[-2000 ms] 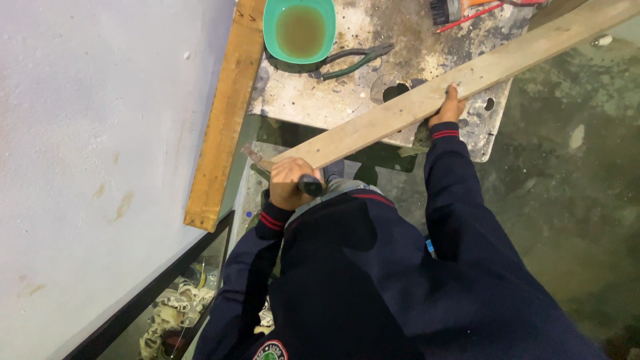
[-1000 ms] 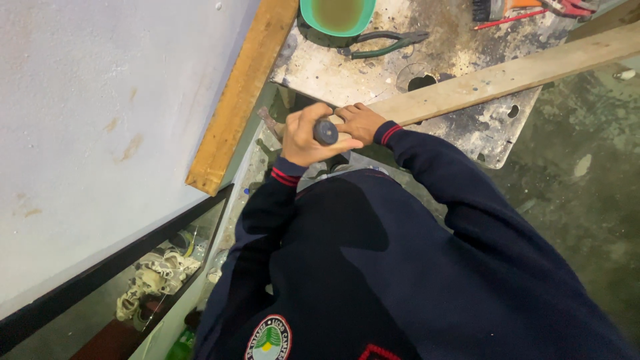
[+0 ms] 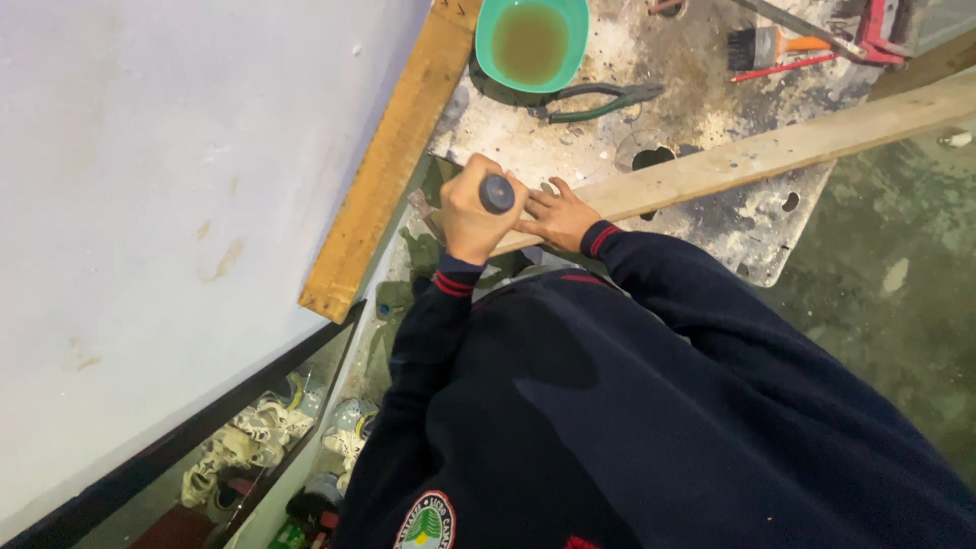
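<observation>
My left hand (image 3: 479, 210) is closed around the dark handle (image 3: 496, 194) of a tool, seen end-on; a hammer head (image 3: 424, 212) seems to show at its left, partly hidden. Beside it my right hand (image 3: 559, 216) rests with spread fingers on the near end of a long pale wooden board (image 3: 732, 164). The board lies slantwise over a stained worktable (image 3: 526, 145) and runs out past the upper right. The board's near end is partly covered by both hands.
A green bowl of brownish liquid (image 3: 531, 46), green-handled pliers (image 3: 606, 102), a paintbrush (image 3: 774, 47) and a red pencil (image 3: 785, 67) lie on the worktable. A yellowish wooden beam (image 3: 393, 164) lies along the left, by a pale wall (image 3: 175, 168). Shoes (image 3: 252, 438) are at lower left.
My right hand has moved from the middle of the board to its near end, beside my left hand. My left hand keeps hold of the tool.
</observation>
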